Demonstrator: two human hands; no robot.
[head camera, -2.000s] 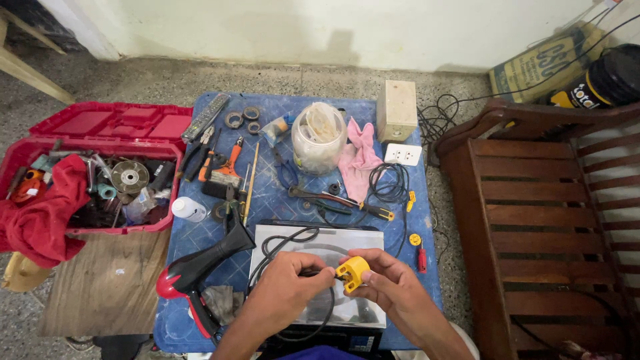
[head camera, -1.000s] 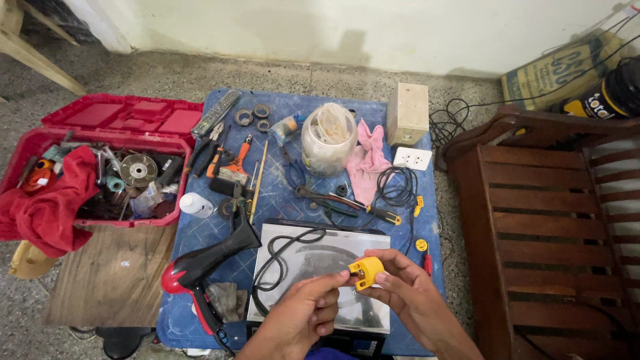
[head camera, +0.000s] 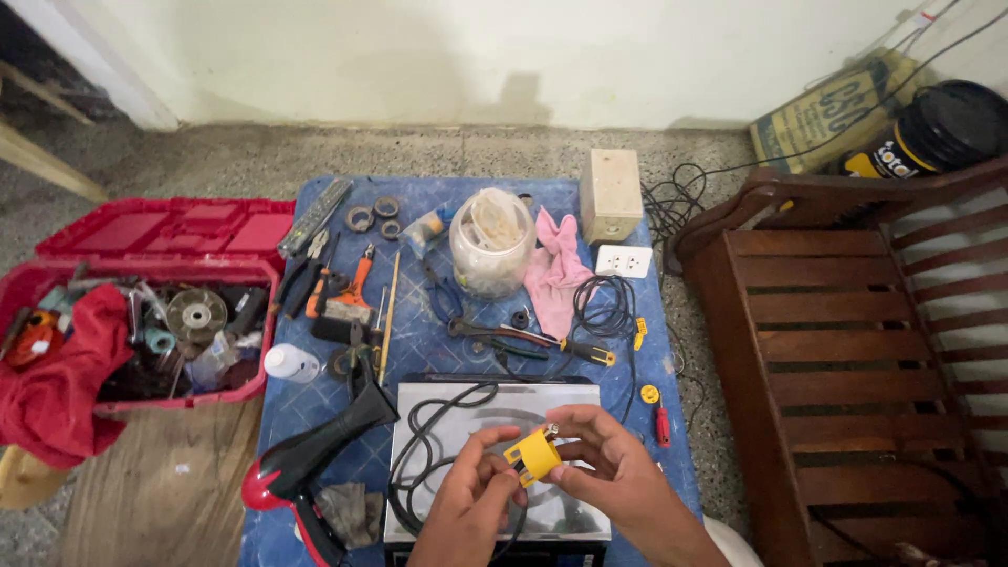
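Observation:
Both hands are together over a metal-topped appliance (head camera: 551, 512) with a shiny plate. My right hand (head camera: 610, 472) grips a yellow plastic plug housing (head camera: 539, 455) between thumb and fingers, with a small metal part showing at its top. My left hand (head camera: 480, 496) pinches a black cable (head camera: 521, 466) at the housing's lower left opening; its exact fit inside is hidden. More of the cable loops over the plate's left side. A round yellow plug piece (head camera: 650, 394) and a red screwdriver (head camera: 662, 427) lie right of the appliance.
A black and red hair dryer (head camera: 323, 449) and white bottle (head camera: 291, 363) are at left. Pliers (head camera: 445, 295), a clear plastic jar (head camera: 492, 244), pink cloth (head camera: 556, 276), white socket (head camera: 623, 261) and coiled cable (head camera: 605, 307) stand behind. A red toolbox (head camera: 189, 405) is left, a wooden bench (head camera: 835, 386) right.
The yellow housing has been turned in my fingers and now tilts differently. My left hand has come to its lower left side, where the cable shows.

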